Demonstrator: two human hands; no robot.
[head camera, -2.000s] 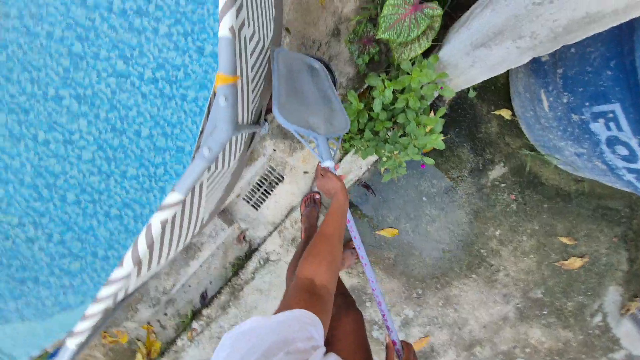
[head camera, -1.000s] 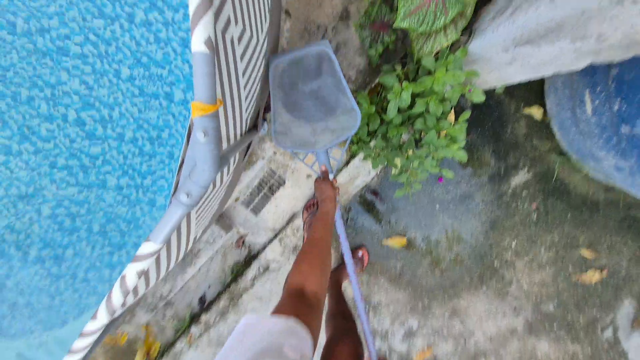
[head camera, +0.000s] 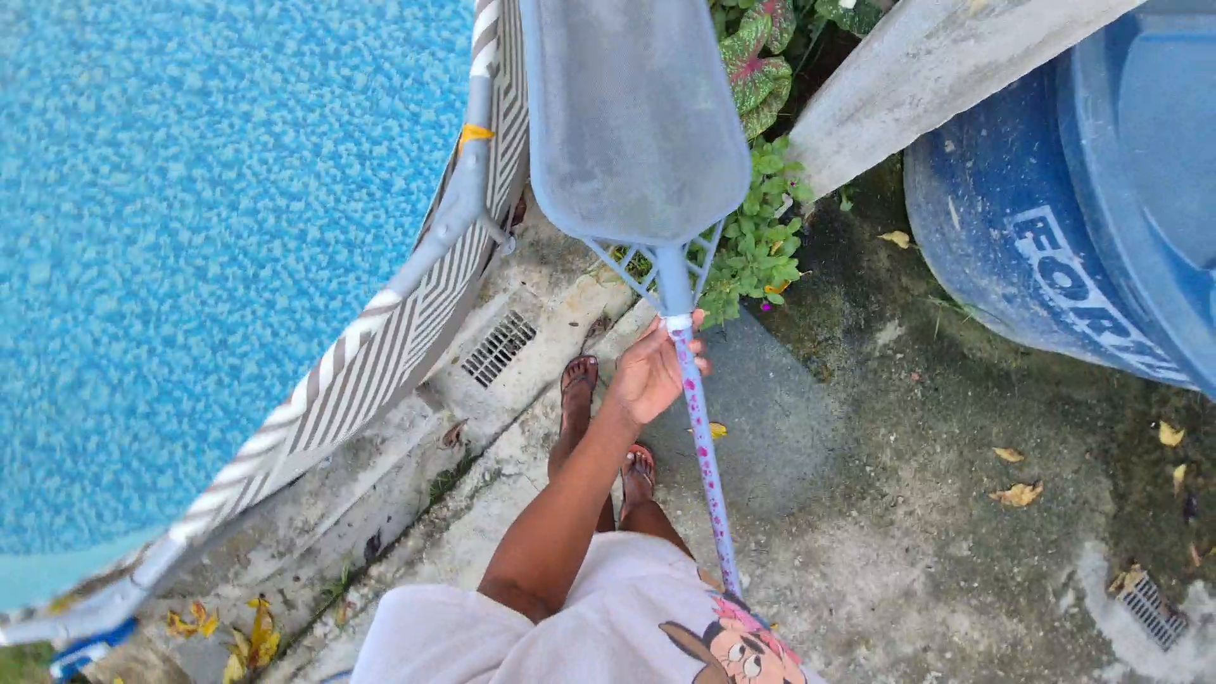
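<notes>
My left hand (head camera: 655, 372) is just below the head of a pool leaf skimmer, palm turned up, its fingers passing behind the spotted pole (head camera: 705, 456) and showing on the far side. The skimmer's flat grey-blue net (head camera: 636, 114) points away from me, beside the pool wall, with its ribbed plastic neck (head camera: 674, 275) joined to the pole by a white band. Toward my body, the lower pole runs down against the white shirt. My right hand is out of view.
Left is a frame pool (head camera: 237, 285) with patterned rim and blue water. A drain grate (head camera: 500, 348) lies in the concrete by my feet. Leafy plants (head camera: 755, 247), a concrete post (head camera: 912, 95) and a large blue tank (head camera: 1026, 209) stand right. Fallen yellow leaves (head camera: 1018, 494) dot the ground.
The skimmer's net appears larger and closer to the camera. My left hand has turned palm up on the pole. My right hand, seen low on the pole two seconds ago, is out of view.
</notes>
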